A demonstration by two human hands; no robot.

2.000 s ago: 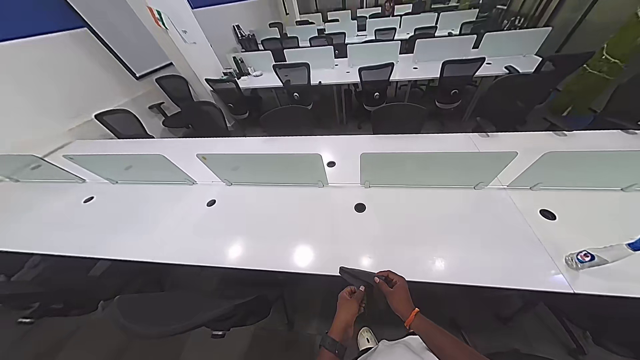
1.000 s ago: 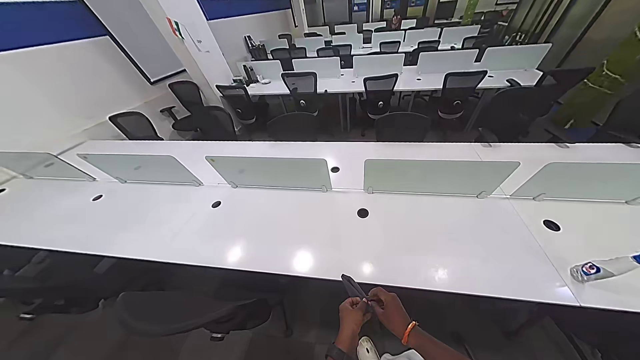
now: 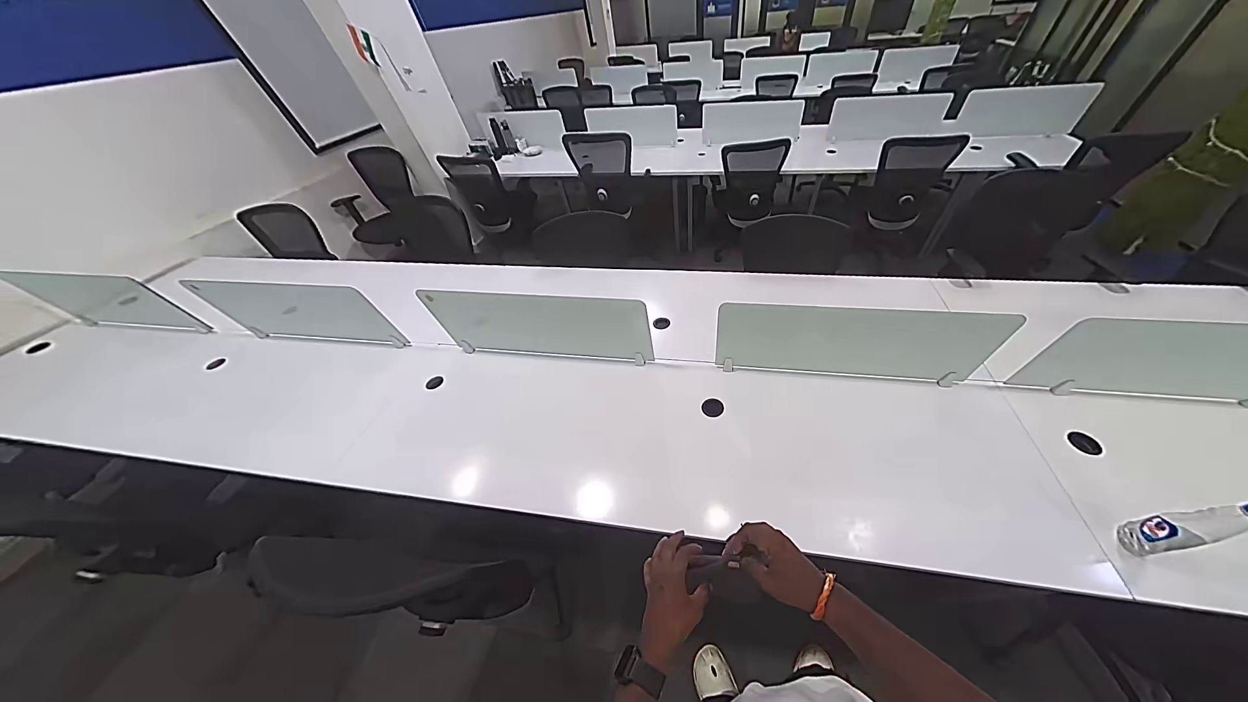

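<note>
Both hands are together at the near edge of a long white desk (image 3: 585, 429), low in the view. My left hand (image 3: 673, 585), with a dark watch on its wrist, holds one end of a small dark thing (image 3: 710, 563) whose kind I cannot tell. The fingers of my right hand (image 3: 773, 564), which has an orange band at the wrist, pinch its other end. Fingers hide part of it. A clear plastic bottle (image 3: 1185, 529) with a blue label lies on its side on the desk at the far right.
Frosted glass dividers (image 3: 868, 336) run along the desk, which has round black cable holes (image 3: 713, 408). A black chair (image 3: 380, 575) stands at the near left. Beyond are more mesh chairs (image 3: 754, 175) and rows of white desks. My shoes are below my hands.
The dark thing stuck out past my fingers towards the desk in the earlier frames; now it lies mostly between my two hands. My left hand's fingers have moved up beside the desk edge.
</note>
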